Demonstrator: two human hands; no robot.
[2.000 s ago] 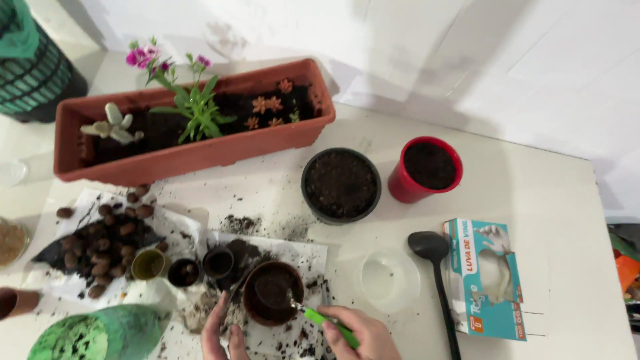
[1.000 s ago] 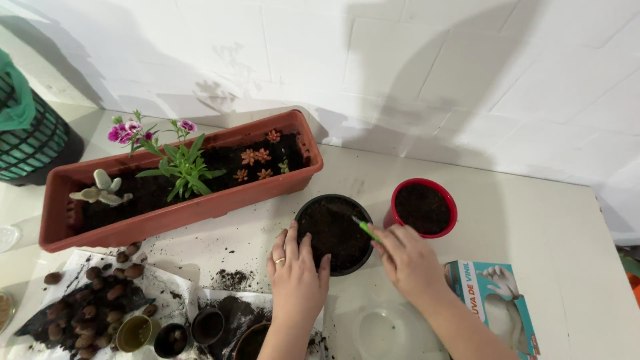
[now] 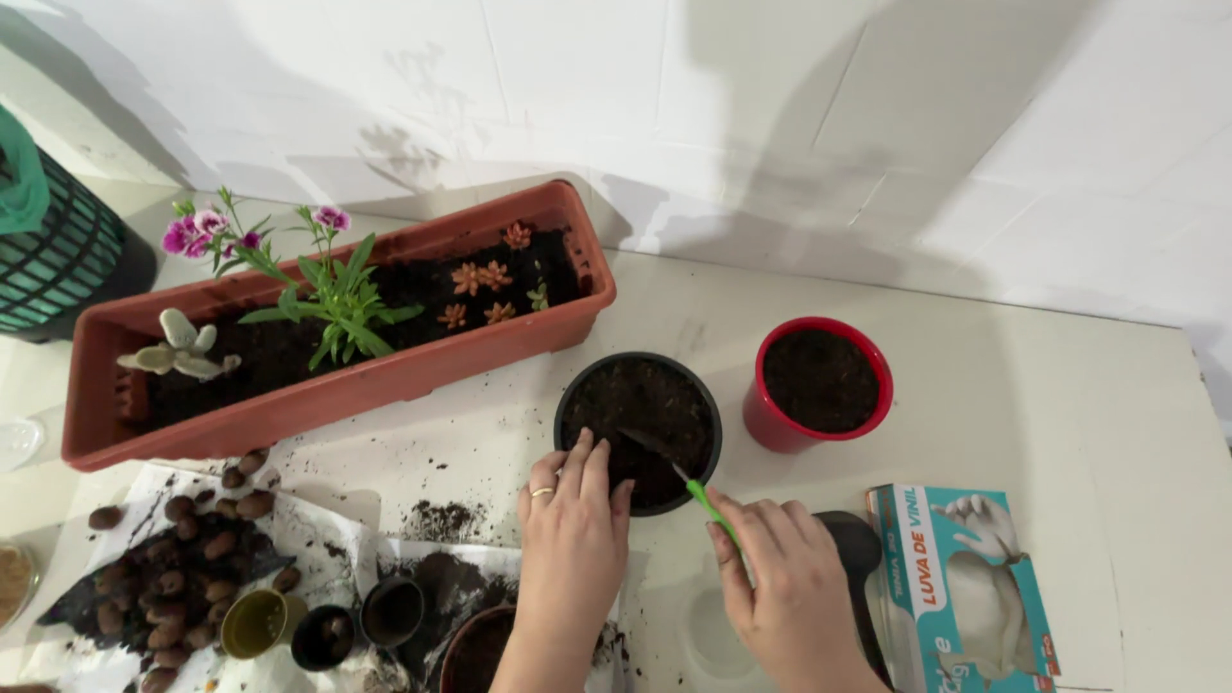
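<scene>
My right hand [image 3: 784, 577] grips the green handle of a small garden trowel [image 3: 701, 496], its narrow metal blade touching the dark soil in a black round pot [image 3: 720, 438]. At that pot's near left side, my left hand [image 3: 577, 525], with a ring on one finger, has its fingertips on the soil and holds nothing that I can see. A red pot [image 3: 784, 423] filled with soil stands to the right. Below my left wrist, a brown pot [image 3: 462, 654] is partly hidden.
Behind lies a long terracotta-coloured planter [image 3: 337, 419] with flowers and succulents. Clay pebbles [image 3: 164, 582] and small pots [image 3: 262, 624] sit on soiled paper at left. A black spoon [image 3: 852, 544], a clear plastic dish [image 3: 717, 626] and a glove box [image 3: 962, 587] are at right.
Both hands have moved from the brown pot to the black pot, the trowel still in my right hand. The view has shifted somewhat.
</scene>
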